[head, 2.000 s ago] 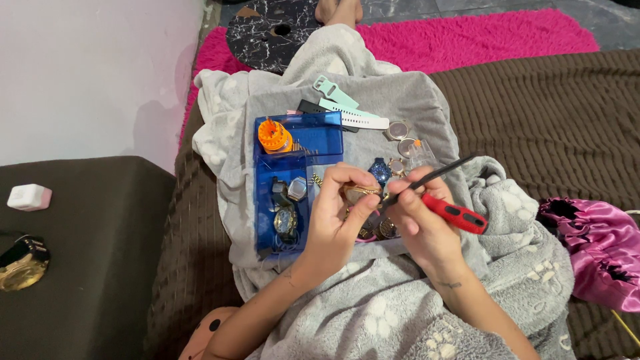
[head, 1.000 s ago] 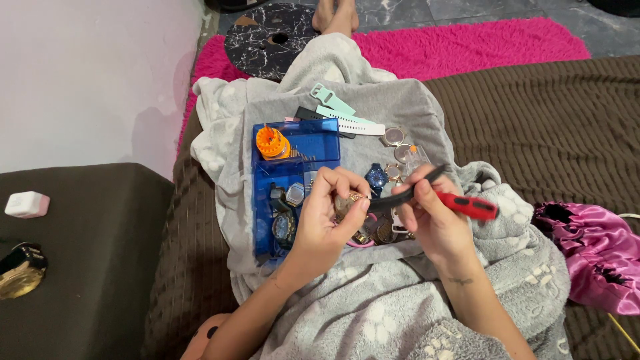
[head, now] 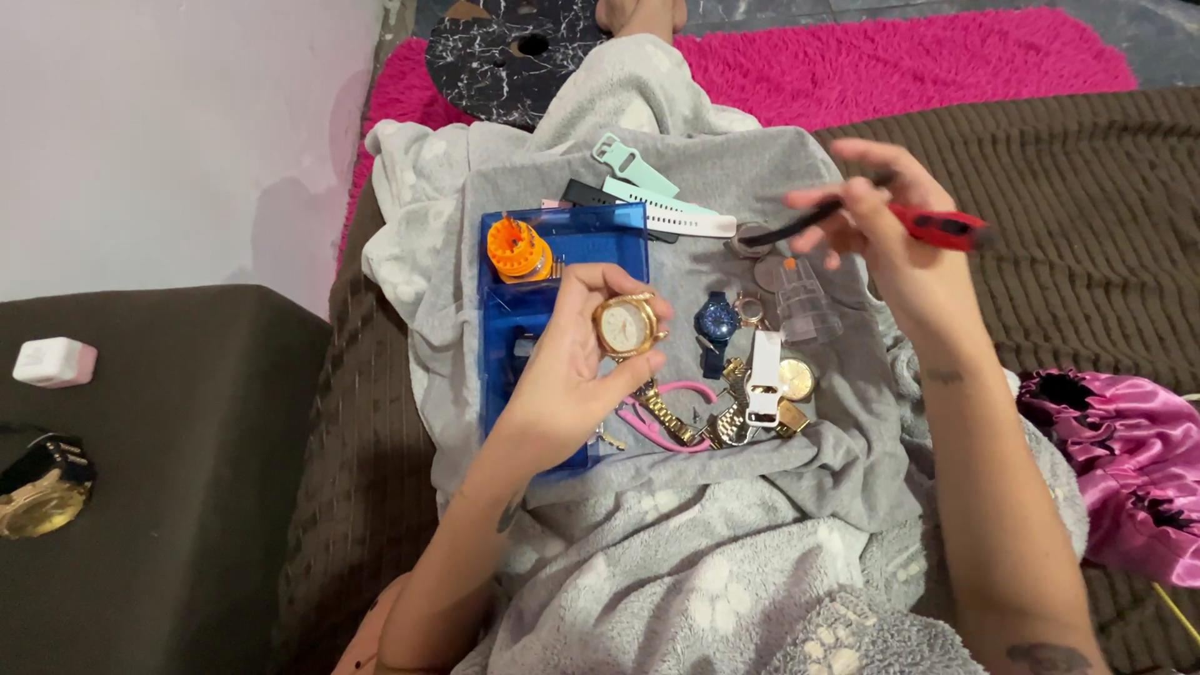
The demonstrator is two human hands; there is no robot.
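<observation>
My left hand [head: 562,375] holds a gold-coloured watch case [head: 626,325] without a strap, its pale dial facing up, above a blue plastic tray [head: 562,221]. To the right, my raised right hand [head: 900,234] grips a black watch strap [head: 797,223] and a screwdriver-like tool with a red and black handle [head: 942,228]; the tool's tip is hidden and blurred. Between and below the hands lie a blue watch [head: 717,321], a white strap [head: 765,380], a round gold watch [head: 796,379], a pink band [head: 649,427] and a gold metal bracelet [head: 670,414].
An orange ribbed container [head: 518,250] stands in the tray. Beyond it lie mint [head: 633,167] and white straps [head: 689,222]. A clear plastic cup [head: 806,305] is near my right wrist. A white charger block [head: 56,362] and gold watch [head: 47,497] rest on the dark armrest at left.
My right hand has moved up and away from my left, carrying the black strap and red-handled tool. The watch case in my left hand now shows its dial.
</observation>
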